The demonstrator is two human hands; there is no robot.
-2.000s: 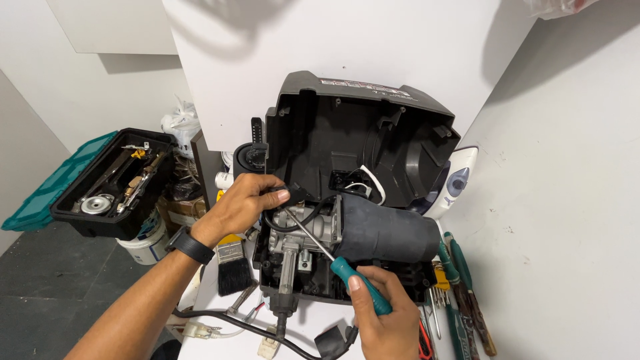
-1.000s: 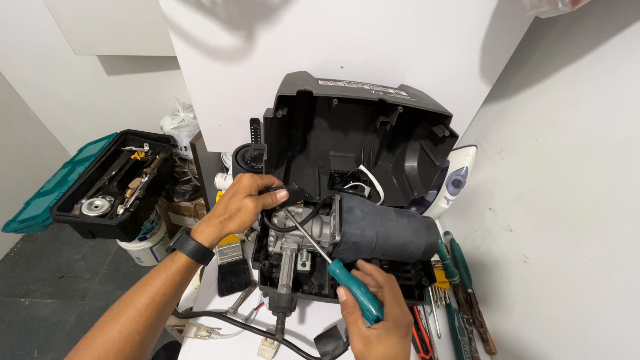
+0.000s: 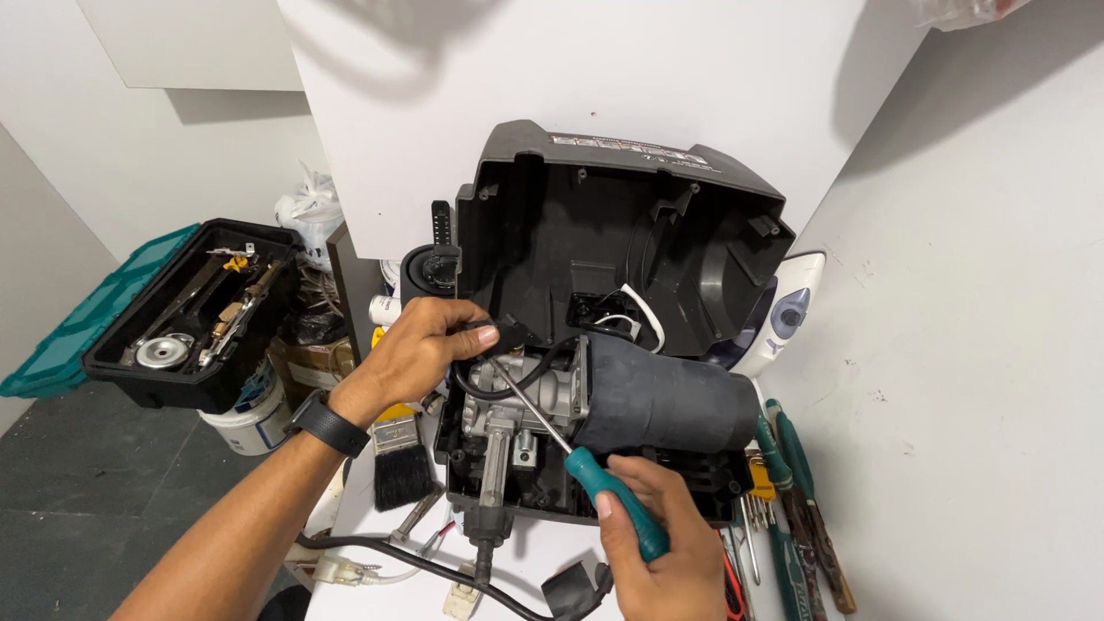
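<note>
My right hand (image 3: 660, 535) is closed around the teal handle of a screwdriver (image 3: 617, 500). Its shaft slants up to the left, and its tip reaches the metal pump head (image 3: 517, 388) of an opened machine. With a watch on the wrist, my left hand (image 3: 431, 345) pinches a small black part (image 3: 509, 336) above the tip; its exact kind cannot be told. A black hose (image 3: 492, 395) loops around the screwdriver shaft's upper end. The dark cylindrical motor cover (image 3: 664, 397) lies to the right of the pump head. Behind stands the raised black plastic housing (image 3: 552, 224), white wires inside.
An open toolbox (image 3: 185, 379) with a teal lid stands at the left above a white bucket (image 3: 250, 423). A paintbrush (image 3: 401, 474), a black cable (image 3: 414, 565) and a white connector (image 3: 345, 569) lie on the near left. Pliers (image 3: 785, 466) and a steam iron (image 3: 789, 310) are at the right.
My right hand has shifted its grip on the screwdriver handle. The left hand stays at the black part, and the screwdriver tip remains at the pump head.
</note>
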